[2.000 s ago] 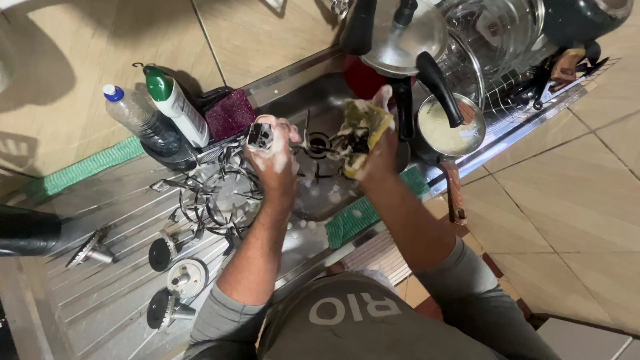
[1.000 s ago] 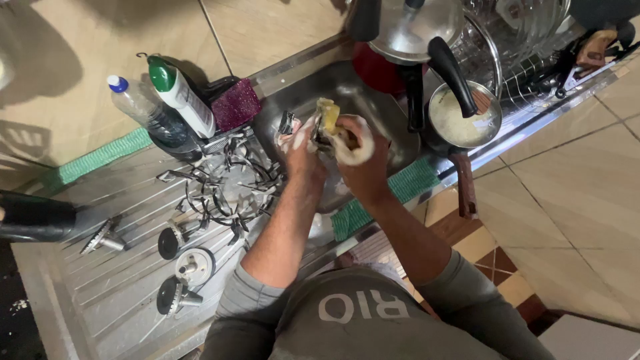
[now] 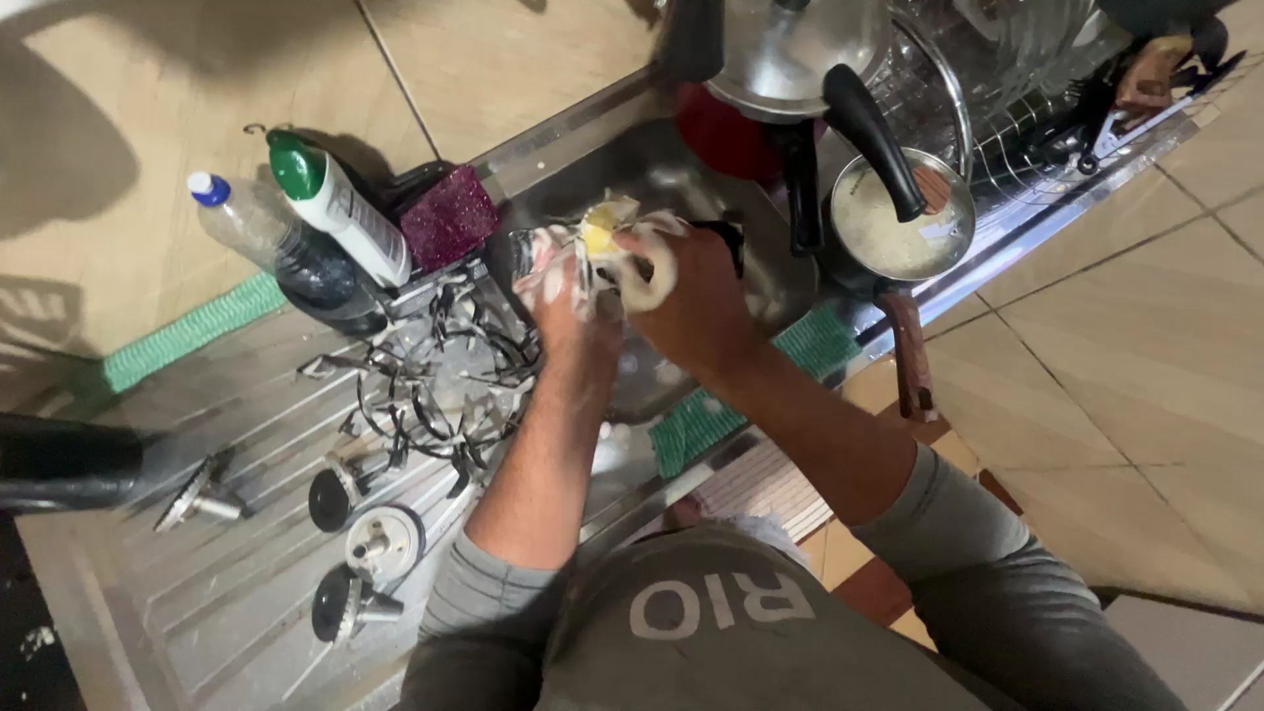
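Observation:
Over the stainless steel sink basin (image 3: 652, 380), my left hand (image 3: 563, 296) is covered in suds and closed around a soapy item, partly hidden by foam and fingers; its kind cannot be told. Against it my right hand (image 3: 691, 296) presses a foamy yellow sponge (image 3: 600, 229). A dark end of something shows beyond the right fingers. Left of the basin, black metal stove grates (image 3: 434, 385) lie in a heap on the ribbed drainboard. Several gas burner parts lie nearby, among them a pale one (image 3: 383, 545) and a black-capped one (image 3: 334, 499).
A clear plastic bottle (image 3: 326, 262), a white bottle with green cap (image 3: 351, 217) and a dark red sponge-like block (image 3: 449, 217) stand behind the grates. At right are a pressure cooker (image 3: 790, 59), a saucepan with whitish liquid (image 3: 899, 232) and a wire dish rack (image 3: 1027, 148). Green mesh cloth (image 3: 701, 430) lies on the front edge.
Two seconds ago my hands were apart, the right one with the yellow sponge; they have come together over the basin and stay there.

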